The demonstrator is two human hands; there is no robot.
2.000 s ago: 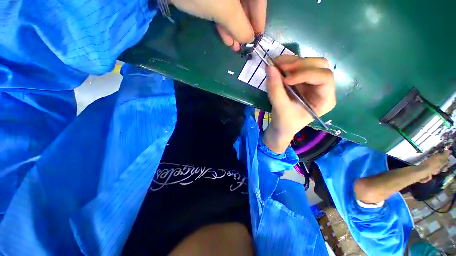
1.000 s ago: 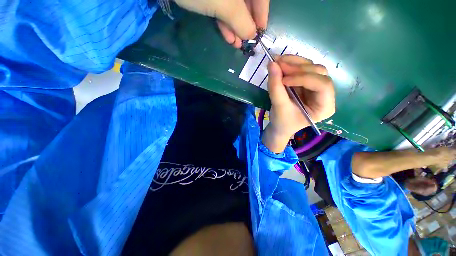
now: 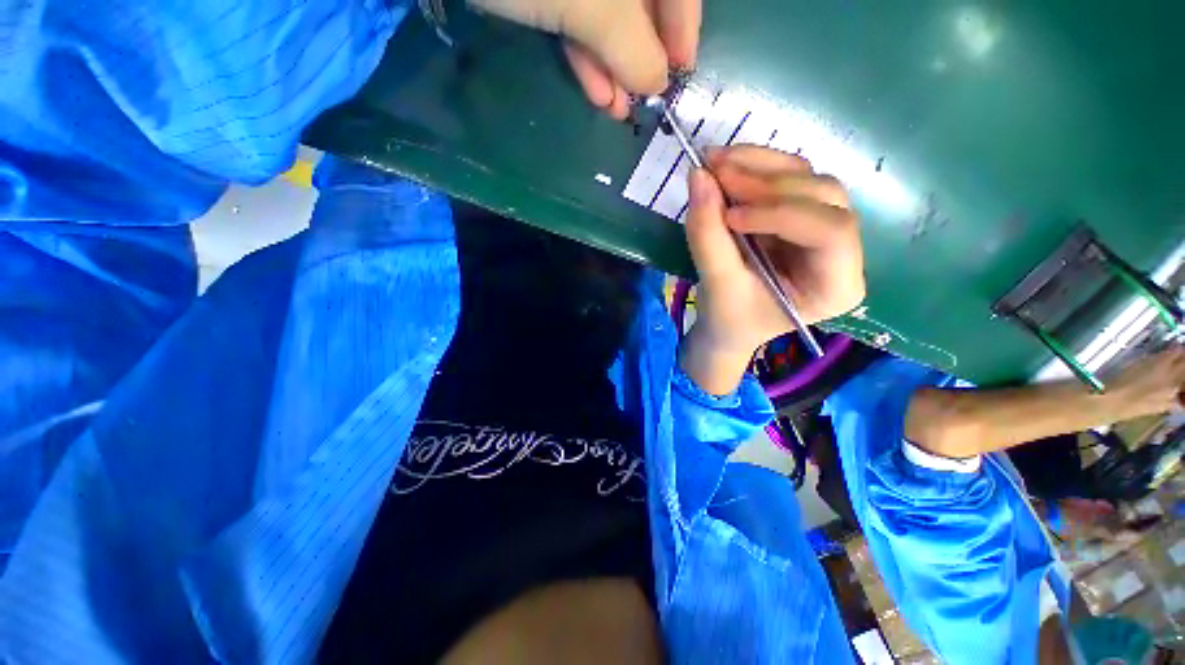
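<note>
My left hand (image 3: 624,50), cut off by the top edge, pinches a small dark assembly (image 3: 654,114) between thumb and fingers. My right hand (image 3: 780,247) holds metal tweezers (image 3: 776,283) like a pen. The tweezer tips touch or nearly touch the assembly; which one, I cannot tell. A white sheet with dark parallel lines (image 3: 658,174) lies flat on the green bench, partly behind the tweezers and my right hand. A tiny white piece (image 3: 602,179) lies left of the sheet. Most of the assembly is hidden by my fingers.
The glossy green bench mat (image 3: 520,169) ends at an edge near my body. A dark frame with green rims (image 3: 1050,279) stands at the right. Beyond it, another person's bare forearm (image 3: 1027,413) and blue smock reach across. A purple ring (image 3: 816,370) shows below the bench edge.
The dark assembly has turned and is now more hidden by my left fingers. My right hand has shifted slightly left. The other person's arm has moved further right and up.
</note>
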